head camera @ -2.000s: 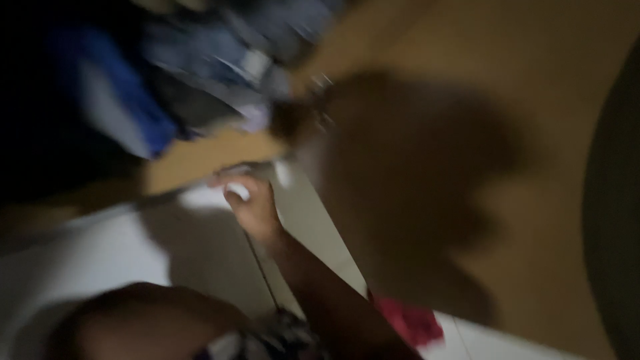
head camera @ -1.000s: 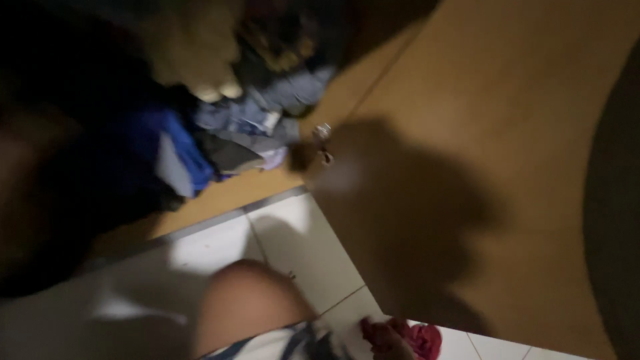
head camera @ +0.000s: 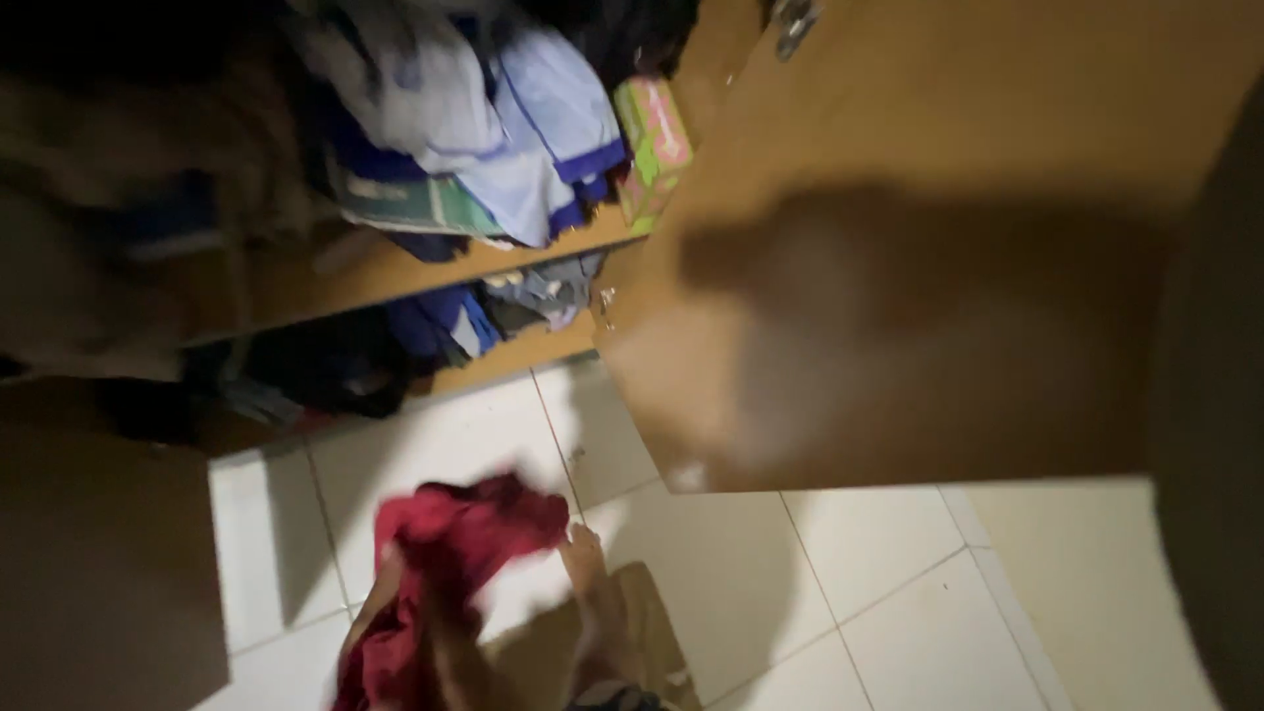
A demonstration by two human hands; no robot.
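Observation:
A crumpled red cloth (head camera: 469, 533), blurred by motion, hangs over the white floor tiles at the lower left. My left hand (head camera: 388, 573) is at its left side, partly covered by the fabric. My right hand (head camera: 439, 592), dark and blurred, reaches into the cloth's middle from below. Both hands appear closed on the cloth, though the folds hide most of the fingers. More of the red fabric runs down to the bottom edge of the view. A bare foot (head camera: 583, 558) rests on the tiles just right of the cloth.
An open wooden cabinet door (head camera: 889, 395) spans the right, its lower corner above the tiles. Shelves (head camera: 474, 265) at the upper left hold folded clothes (head camera: 558, 109), dark garments (head camera: 336, 360) and a green and pink box (head camera: 654, 143). A brown panel (head camera: 99, 553) stands at the lower left.
The red cloth, earlier low beside the door's bottom edge, is now held up between my hands. The view has shifted and shows an upper shelf.

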